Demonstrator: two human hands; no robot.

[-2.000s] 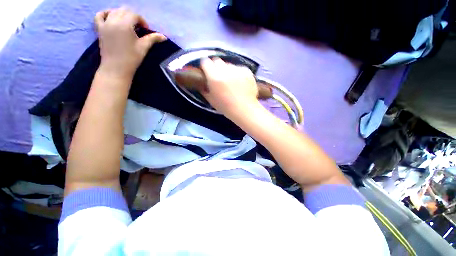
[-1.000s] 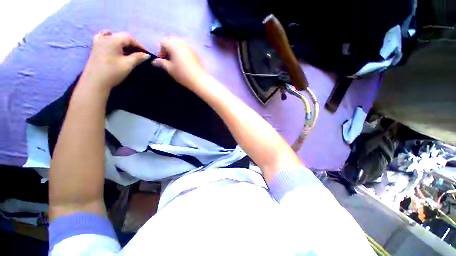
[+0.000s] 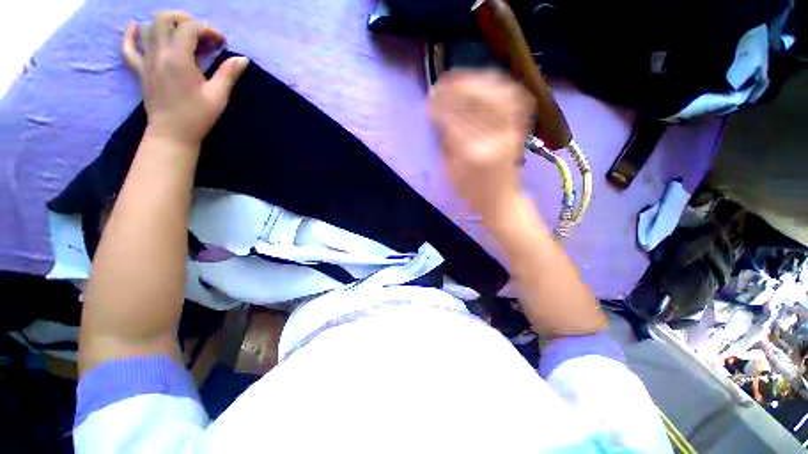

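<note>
The black garment [image 3: 310,160] lies on the purple table cover with its far edge running diagonally and its pale backing [image 3: 328,244] showing on the near side. My left hand [image 3: 182,80] holds the garment's far upper corner, thumb on top of the cloth. My right hand [image 3: 483,115] is blurred, raised off the garment and in front of the steam iron; its finger shape cannot be told. The iron's brown handle [image 3: 527,75] shows beside my right hand, and its soleplate is mostly hidden.
The purple table cover [image 3: 345,53] surrounds the garment. A black garment heap [image 3: 620,53] lies at the far right. A small dark block [image 3: 636,155], a pale blue scrap [image 3: 663,213] and yellow hoses [image 3: 576,191] are at the right. Cloth scraps [image 3: 744,310] lie beyond the table edge.
My right hand first let go of the iron and pinched the garment edge beside my left hand. It has now left that edge and moved right, to the iron.
</note>
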